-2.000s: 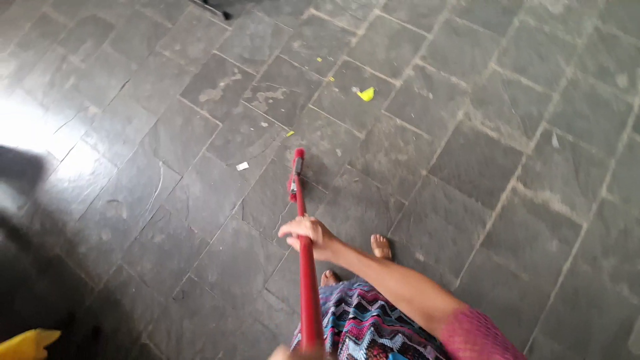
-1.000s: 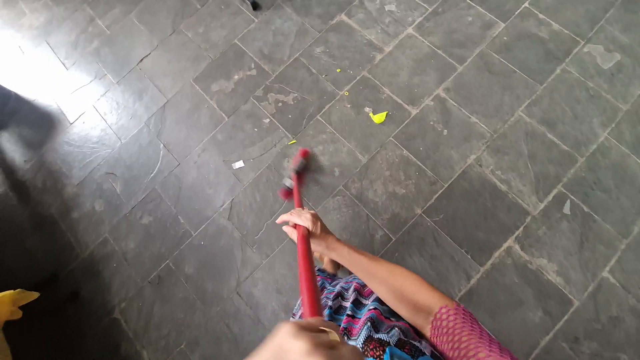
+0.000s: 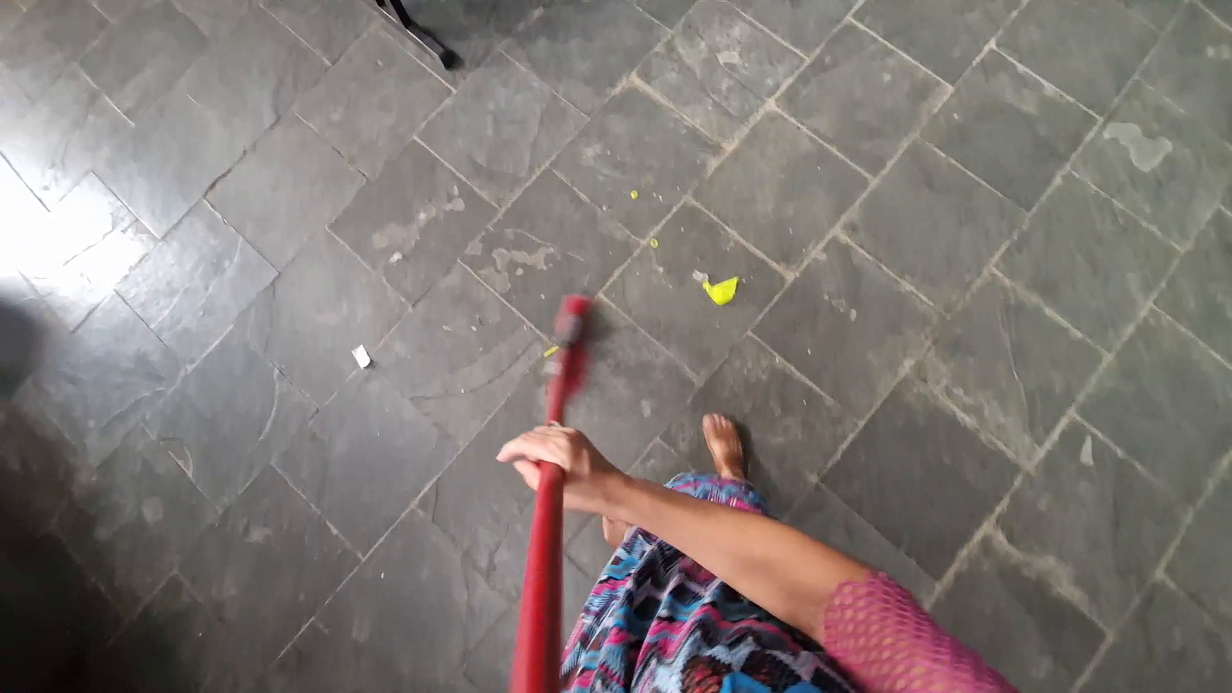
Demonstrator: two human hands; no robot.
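Note:
My right hand (image 3: 563, 460) is closed around the middle of a long red handle (image 3: 541, 587), which runs from the bottom edge up to a red and dark head (image 3: 575, 337), likely a broom's, blurred and low over the slate floor. My left hand is out of the frame, and the handle's near end is cut off. A bright yellow scrap (image 3: 721, 290) lies right of the head, with tiny yellow bits (image 3: 634, 194) above it. Another yellow sliver (image 3: 551, 351) touches or lies close beside the head. A small white scrap (image 3: 361, 357) lies to the left.
Grey slate tiles (image 3: 1011, 404) with pale joints cover the floor. A black leg of some furniture or stand (image 3: 423, 37) reaches in at the top. My bare foot (image 3: 724, 445) and patterned skirt (image 3: 674, 597) are below. Something dark and blurred stands at the left edge.
My left hand, on the handle's near end a second ago, has gone out of view. The yellow item seen earlier at the lower left is out of view too.

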